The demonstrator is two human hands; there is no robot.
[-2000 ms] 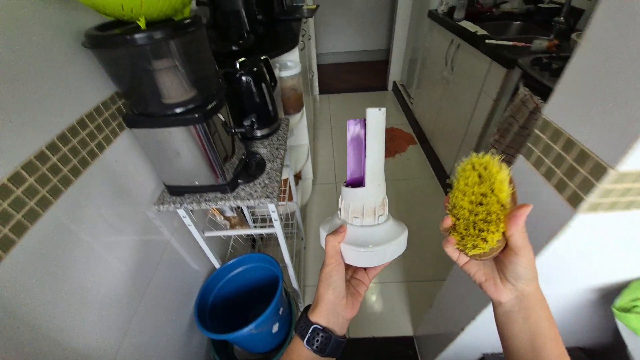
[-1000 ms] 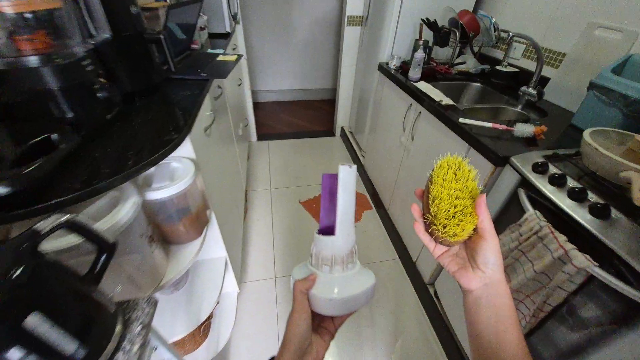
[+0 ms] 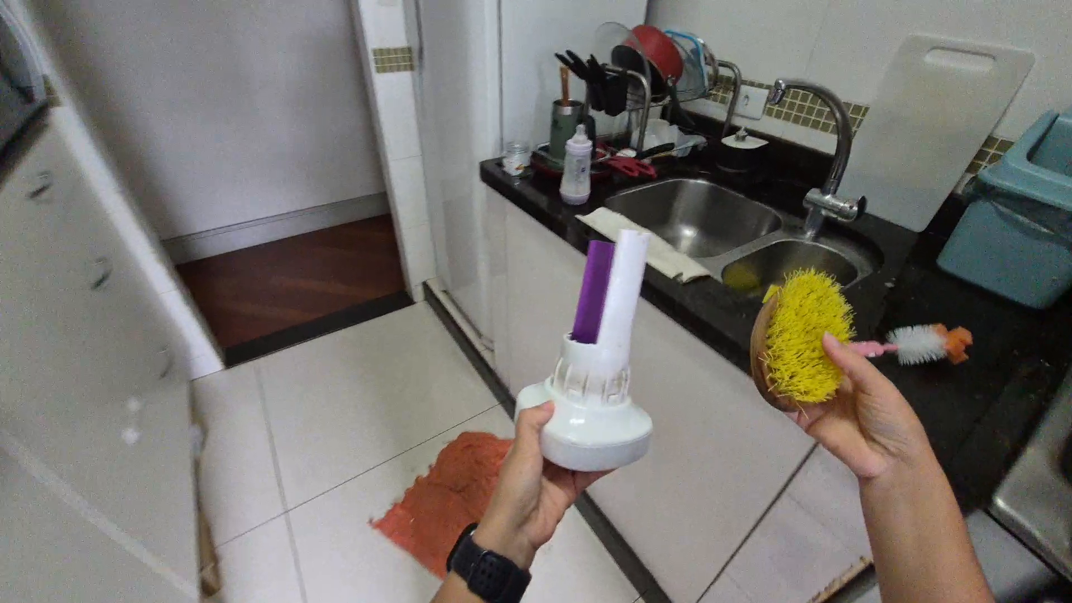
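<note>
My left hand (image 3: 544,486), with a black watch on its wrist, grips the round base of a white plastic part (image 3: 596,423). A white tube and a purple strip (image 3: 593,293) stand upright from its ribbed collar. In my right hand (image 3: 871,410) is a scrub brush (image 3: 804,339) with yellow bristles and a wooden back, its bristles turned toward the white part. The two objects are apart. Behind the brush, a bottle brush (image 3: 917,344) with a pink handle lies on the dark counter (image 3: 913,285).
Ahead is a double steel sink (image 3: 695,209) with a faucet (image 3: 837,142). A folded cloth (image 3: 645,243) and a baby bottle (image 3: 576,167) are at its left. Beyond stands a dish rack with a red pan (image 3: 656,52); a blue-grey bin (image 3: 1013,226) is at right. An orange-red mat (image 3: 452,494) lies on the tiled floor.
The view has moved forward through the kitchen and turned toward the sink; the juicer and blue bucket from the earliest frame are out of view. Both hands keep hold of their objects.
</note>
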